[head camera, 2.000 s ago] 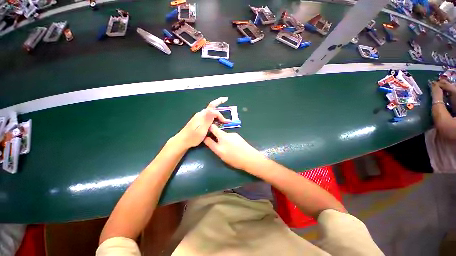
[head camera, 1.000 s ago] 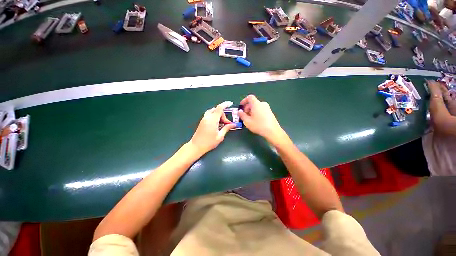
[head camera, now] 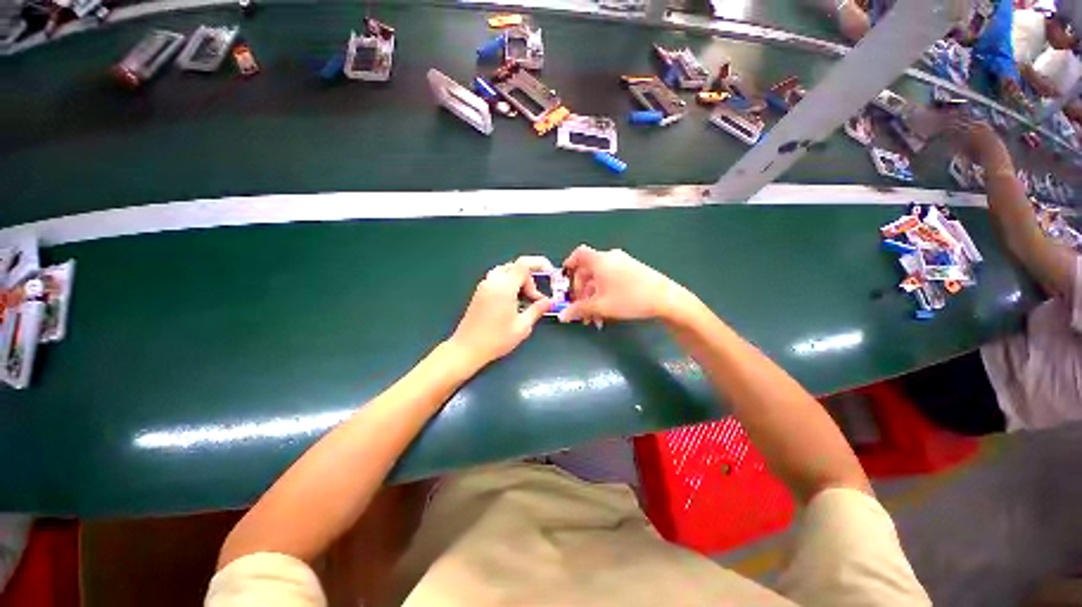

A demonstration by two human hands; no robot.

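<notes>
A small white housing frame (head camera: 546, 286) with a dark window is held over the glossy green surface (head camera: 297, 320). My left hand (head camera: 504, 311) grips its left side between thumb and fingers. My right hand (head camera: 611, 286) has its fingertips on the frame's right side. A bit of the blue cell (head camera: 558, 307) shows at the lower edge, between the two hands. My fingers hide most of the frame's edges, and no wires can be made out.
A pale rail (head camera: 356, 206) separates the surface from the belt (head camera: 297, 131) carrying units. A slanted metal post (head camera: 819, 113) stands right of centre. Piled units lie at left (head camera: 36, 311) and right (head camera: 935, 259). Another person's arm (head camera: 1014, 208) reaches over the belt. A red basket (head camera: 712, 480) is below.
My right hand has come from below my left to the frame's right side. Belt units have shifted right in view. The other person's arm at right has reached up over the belt.
</notes>
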